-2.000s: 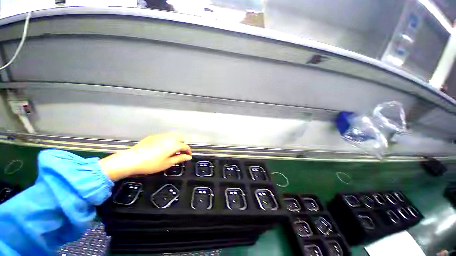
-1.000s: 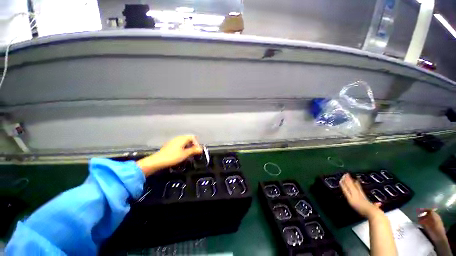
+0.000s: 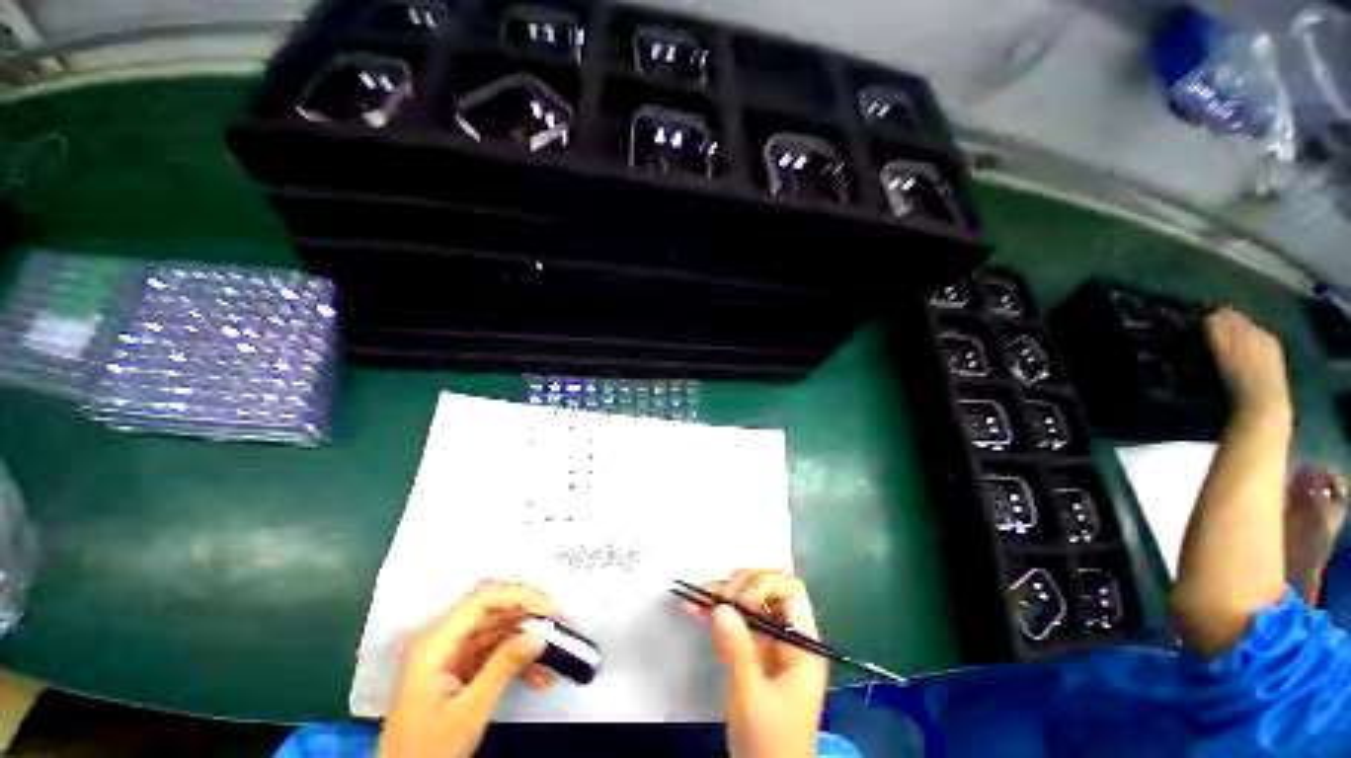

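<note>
My left hand (image 3: 471,659) holds a small glossy black case with a pale rim (image 3: 563,649) between thumb and fingers, tilted, above the lower part of the white sheet (image 3: 445,504). My right hand (image 3: 771,644) holds thin black tweezers (image 3: 793,634) like a pen, with their tip pointing left and up, apart from the case. A loose pile of tiny dark parts (image 3: 600,557) lies on the sheet between and beyond my hands, with short rows of specks above it.
A tall stack of black foam trays (image 3: 593,282) stands behind the sheet; one top pocket is empty. Clear blister trays (image 3: 222,353) are stacked left. A long foam tray with cases (image 3: 996,481) lies right. Beyond it, another person's hand (image 3: 1248,363) is at another foam tray (image 3: 1133,356).
The view has tilted down to the sheet. The hand that was over the foam stack has left it, and both my hands now show low over the sheet, with the case and tweezers.
</note>
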